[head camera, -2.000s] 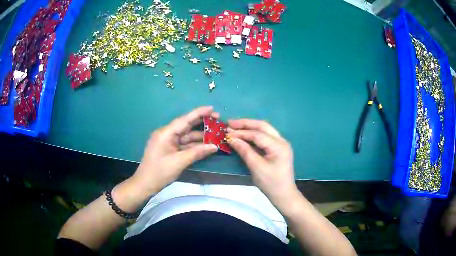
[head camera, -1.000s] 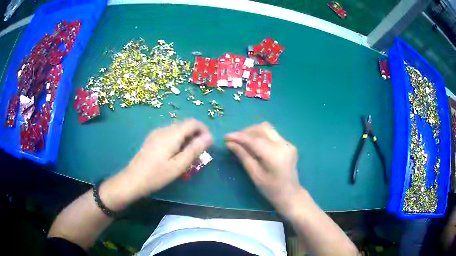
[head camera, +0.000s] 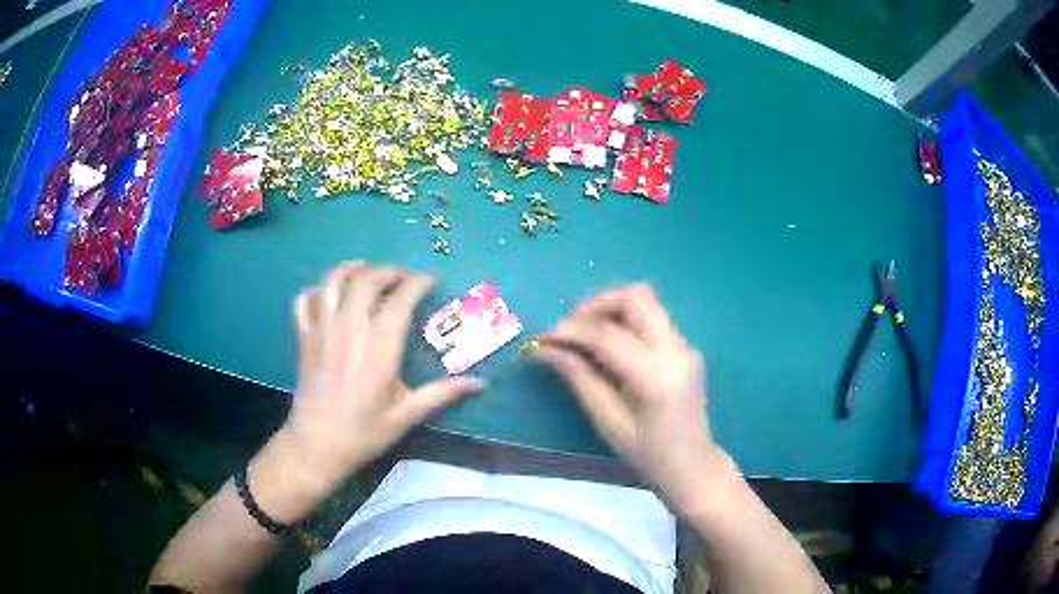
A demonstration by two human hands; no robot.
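Observation:
A red circuit board [head camera: 470, 327] with a whitish glare lies on the green mat between my hands. My left hand [head camera: 362, 348] is at its left side, fingers spread and slightly blurred, with the thumb near the board's lower edge; it holds nothing. My right hand [head camera: 633, 377] is to the right of the board and pinches a small gold connector [head camera: 530, 347] between thumb and fingertips, just off the board's right edge.
A pile of gold and silver connectors [head camera: 360, 122] lies at upper left, with strays beside it. Several red boards [head camera: 583, 125] lie right of it, another [head camera: 235, 188] left. Blue trays stand left [head camera: 145, 261] and right [head camera: 952, 348]. Open pliers [head camera: 885, 311] lie at right.
Two seconds ago both hands held a red board. Now a board lies on the mat, my left hand has opened beside it, and a gold connector shows in my right fingertips. The view has shifted.

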